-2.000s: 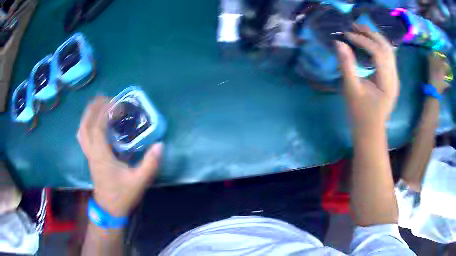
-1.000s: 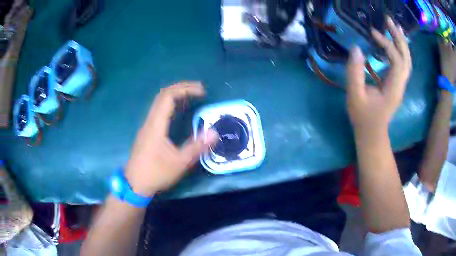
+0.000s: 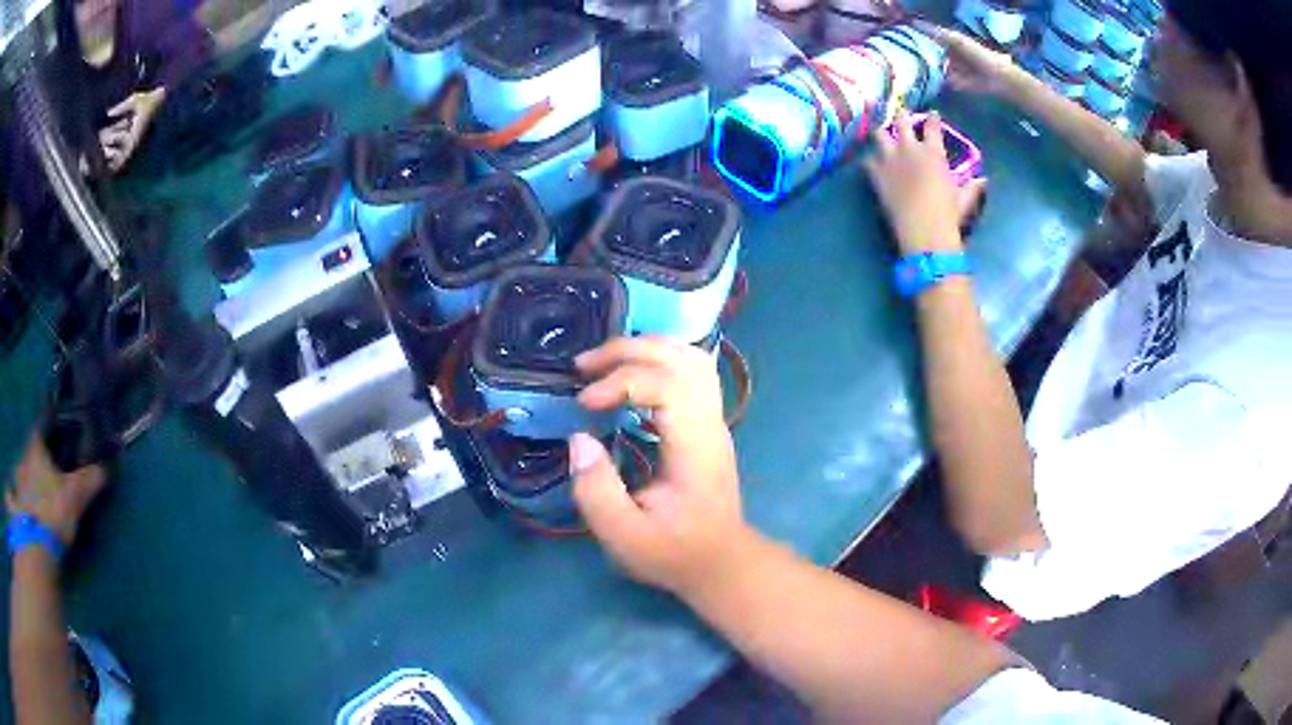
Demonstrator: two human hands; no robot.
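Framed light-blue speakers with black fronts stand stacked in the middle; the nearest top speaker (image 3: 550, 323) has a brown strap. My right hand (image 3: 659, 460) is at its near right corner, thumb and fingers apart; whether it touches is unclear. My left hand (image 3: 54, 489) is at the left edge, at the loose black front frames (image 3: 106, 375); its fingertips are hidden, so a grip cannot be told. An unframed speaker unit (image 3: 411, 703) is cut off by the bottom edge.
A silver-white metal box (image 3: 347, 383) with a thick black tool (image 3: 241, 425) beside it stands left of the stack. A person in white (image 3: 1176, 383) at right handles a pink-lit speaker (image 3: 952, 153). A row of glowing speakers (image 3: 754, 149) lies behind. Another person's hand (image 3: 132, 125) is at top left.
The view has swung right, bringing the speaker stack to the middle. My left hand has left the unframed unit and is now at the black frames. My right hand remains by the stack.
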